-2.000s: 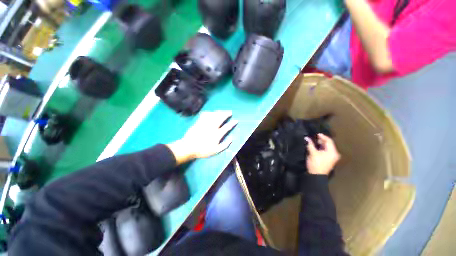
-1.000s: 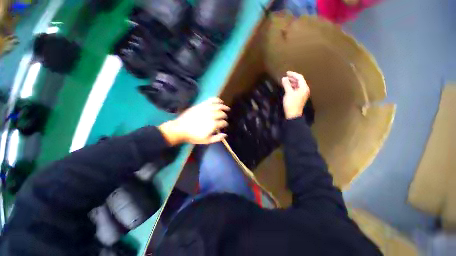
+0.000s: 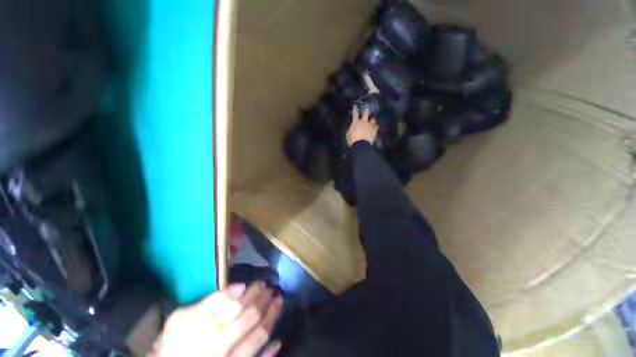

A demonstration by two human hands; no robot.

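Observation:
Black housing shells [image 3: 446, 52] lie in a pile at the bottom of the large brown cardboard box [image 3: 558, 174]. My right hand [image 3: 362, 127] reaches down into the box and rests on a shell in the middle of the pile, fingers spread. Whether it grips the shell cannot be told. My left hand [image 3: 222, 324] is at the bottom left by the bench edge, cut off by the picture's lower edge. Its fingers are slightly bent and apart, and no part shows in it.
The green-topped bench [image 3: 183, 139] stands left of the box, with a pale edge. Blurred black housing shells [image 3: 49, 77] lie on its left side, close to the camera. Dark parts with small green bits show at the lower left.
The view has moved down and in over the box, so the pile looks nearer. My right hand has gone from above the pile down onto a shell. My left hand now shows at the bottom.

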